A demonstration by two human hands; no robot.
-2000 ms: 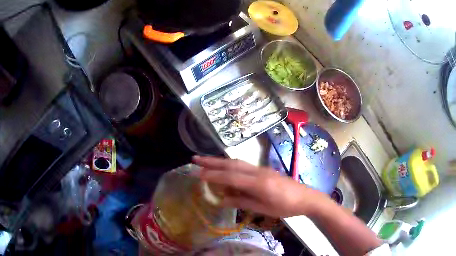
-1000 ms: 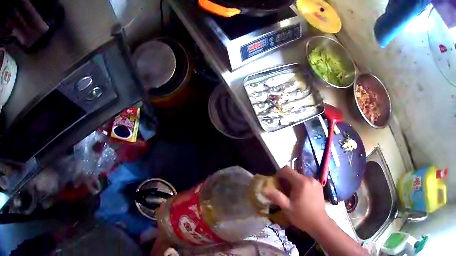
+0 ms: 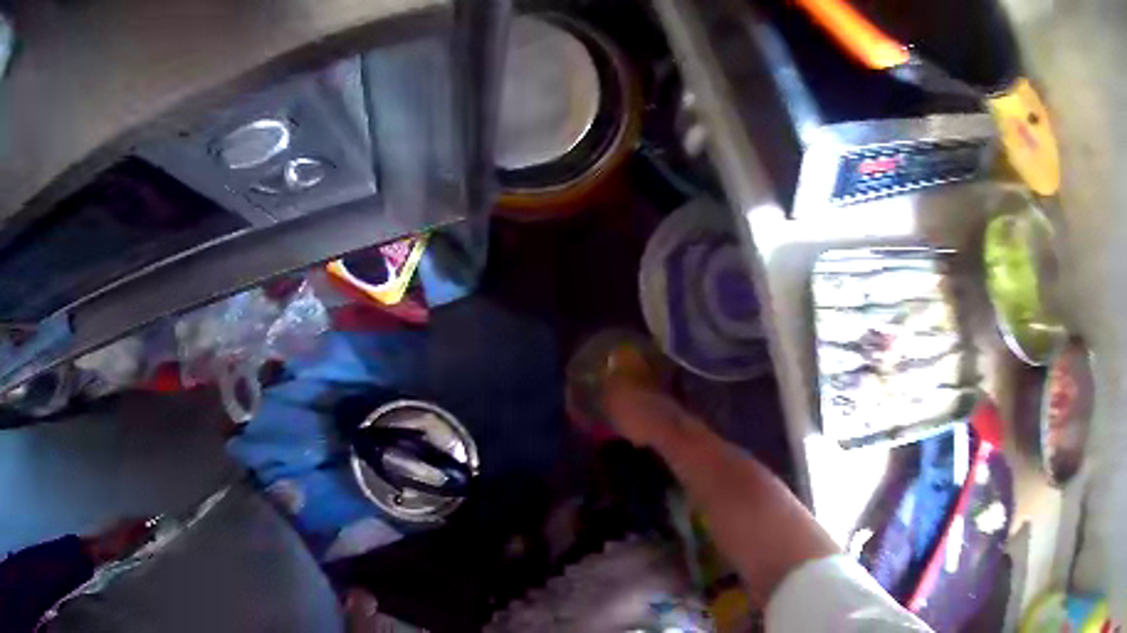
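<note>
My right hand (image 3: 643, 408) reaches down from a white sleeve at the lower right, beside the counter. It is closed on the top of the cooking oil jug (image 3: 596, 373), which is blurred and low in the dark space below counter height. The fingers are blurred and the jug's lower part is hard to make out. A small blurred skin-toned patch at the bottom edge may be part of my left hand (image 3: 360, 610); its fingers do not show.
The counter at the right holds the fish tray (image 3: 890, 435), the red spatula (image 3: 954, 532) on the purple cutting board (image 3: 989, 563), the bowl of green vegetable (image 3: 1018, 278) and the meat bowl (image 3: 1065, 414). The induction cooker (image 3: 908, 167) is above. The dark oven (image 3: 321, 198) stands upper left.
The view has swung left and down, so the counter now lies at the right edge. My right hand has lowered the oil jug from in front of me to beside the counter.
</note>
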